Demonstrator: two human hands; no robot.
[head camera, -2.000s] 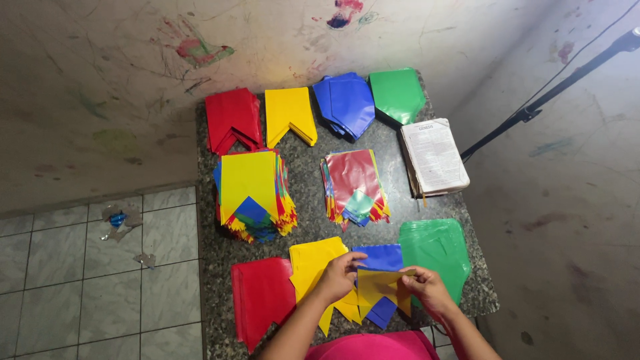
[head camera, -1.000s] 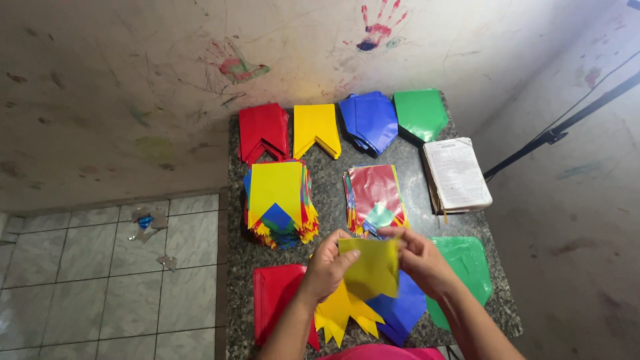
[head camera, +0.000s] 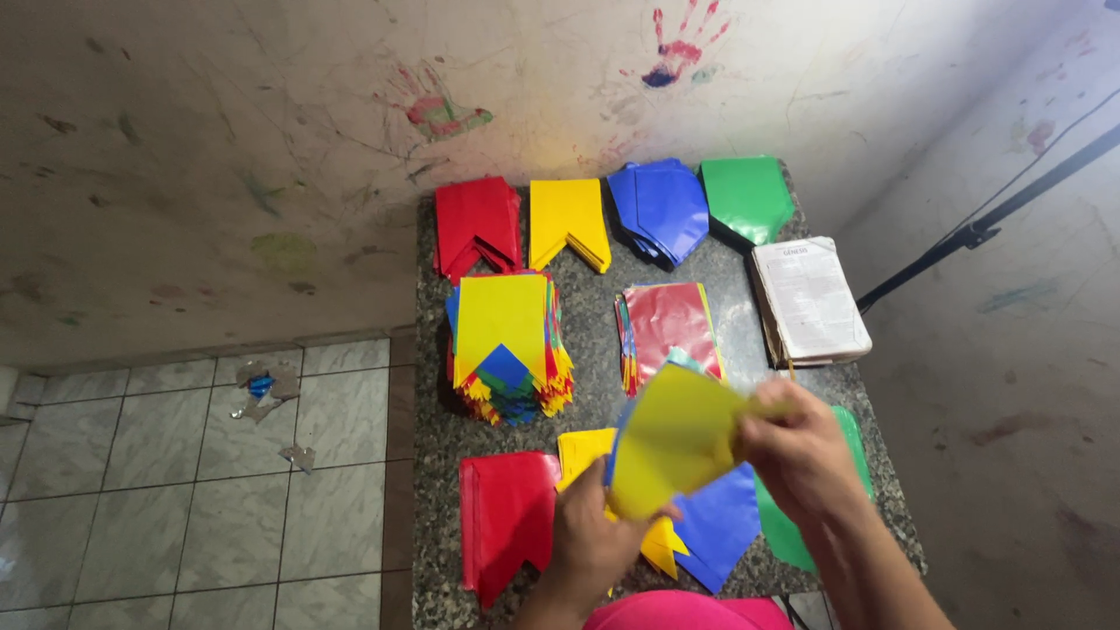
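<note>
A yellow plastic pennant (head camera: 674, 437), with a blue edge showing behind it, is held raised and tilted between both hands. My left hand (head camera: 599, 529) grips its lower left part; my right hand (head camera: 792, 437) pinches its right side, and motion blurs the sheet. Beneath lie flat pennants: red (head camera: 507, 516) at the left, yellow (head camera: 582, 451) and blue (head camera: 719, 525) partly covered, green (head camera: 783, 525) under my right forearm. Farther back are a thick mixed stack with yellow on top (head camera: 501, 319) and a thinner one topped by translucent red (head camera: 669, 324).
Along the granite table's (head camera: 437, 542) back edge stand piles of red (head camera: 477, 219), yellow (head camera: 567, 219), blue (head camera: 661, 210) and green (head camera: 746, 197) pennants. An open, worn book (head camera: 814, 297) lies at the right, near a black stand arm (head camera: 1006, 210). Torn scraps (head camera: 262, 385) lie on the tiled floor.
Both hands have lifted the yellow and blue pennants from the near row, where they were two seconds ago. The held yellow sheet has since turned to a slant.
</note>
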